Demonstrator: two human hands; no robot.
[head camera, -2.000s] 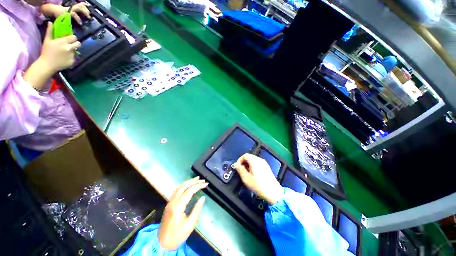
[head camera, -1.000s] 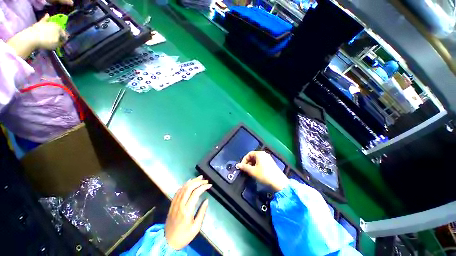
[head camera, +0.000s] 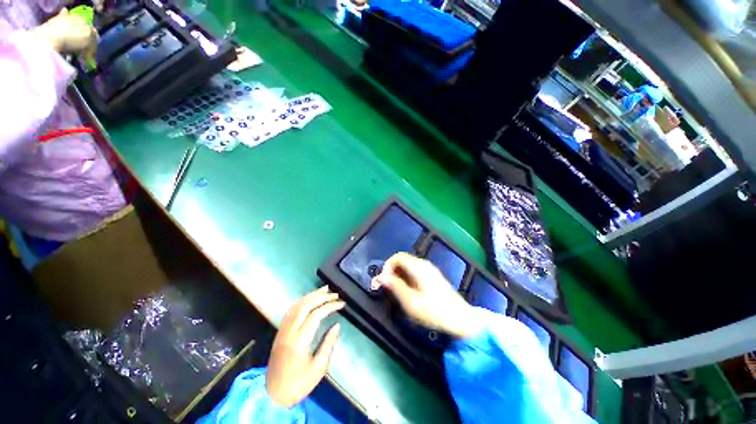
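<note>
A black foam tray lies on the green bench with shiny blue-grey phone back covers in a row of slots. My right hand is over the end cover, its thumb and finger pinched at the camera circles. Something small and pale shows at the fingertips; I cannot tell if it is held or lies on the cover. My left hand is open and empty at the bench edge, fingertips by the tray's near corner. The second cover's camera area is partly hidden by my right hand.
Left along the bench lie a small ring, tweezers and lens sticker sheets. A pink-sleeved person works at stacked trays. A black tray with bagged parts lies behind. An open cardboard box with crumpled film is below.
My right fingertips have moved slightly toward the near-left ring on the end cover. My left hand stays nearly in place. The neighbour's hand with the green tool has shifted up and left.
</note>
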